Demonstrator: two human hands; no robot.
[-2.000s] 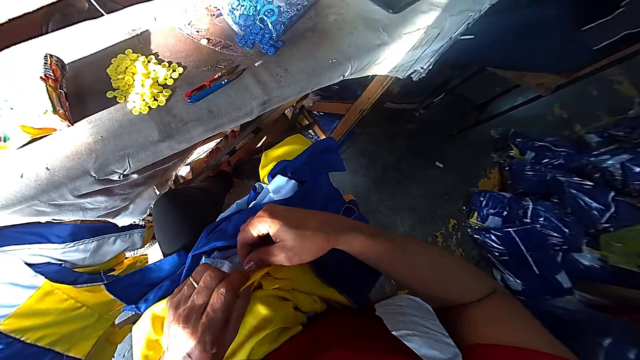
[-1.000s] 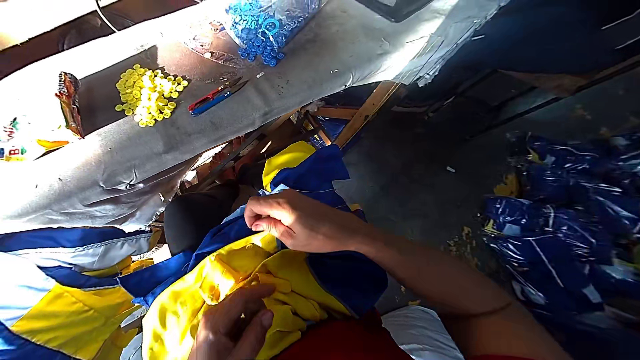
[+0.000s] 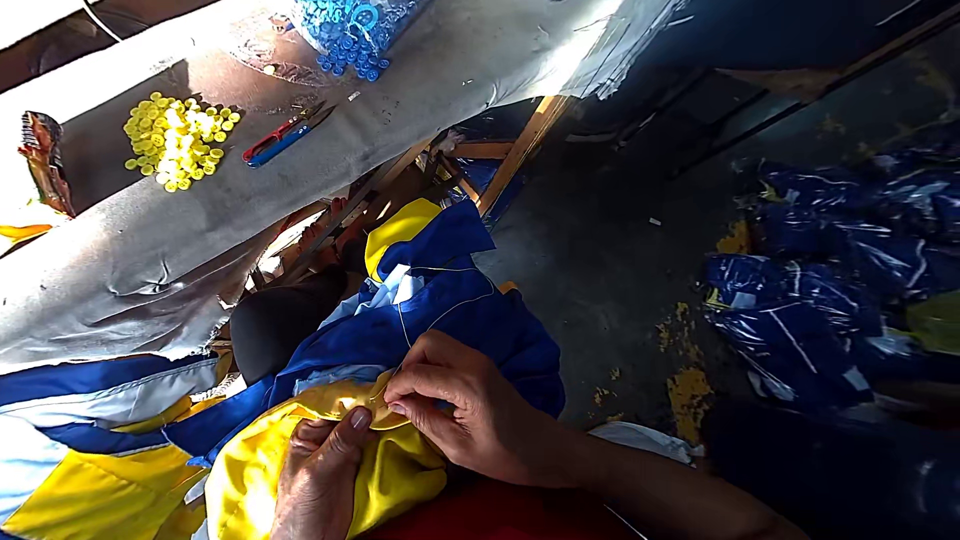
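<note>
A yellow and blue fabric garment (image 3: 405,480) lies bunched over my lap. My left hand (image 3: 322,465) pinches the yellow cloth between thumb and fingers. Close beside it, my right hand (image 3: 465,409) has its thumb and fingertips together at the edge of the same cloth; a small needle-like item seems to be between them, too fine to be certain. A pale thread (image 3: 448,306) loops over the blue part of the garment near the right hand. Whether a button sits under the fingertips cannot be told.
On the grey cloth-covered table (image 3: 225,217) lie a pile of yellow buttons (image 3: 176,142), red-and-blue-handled thread snips (image 3: 281,142), blue buttons (image 3: 352,60) in a plastic bag and a crumpled wrapper (image 3: 46,161). Plastic-wrapped blue bundles (image 3: 795,330) are on the floor at right. Striped fabric (image 3: 97,480) lies at lower left.
My hands were apart a second ago, the right above the cloth; now both meet at the yellow edge. The left hand has come up and grips the cloth.
</note>
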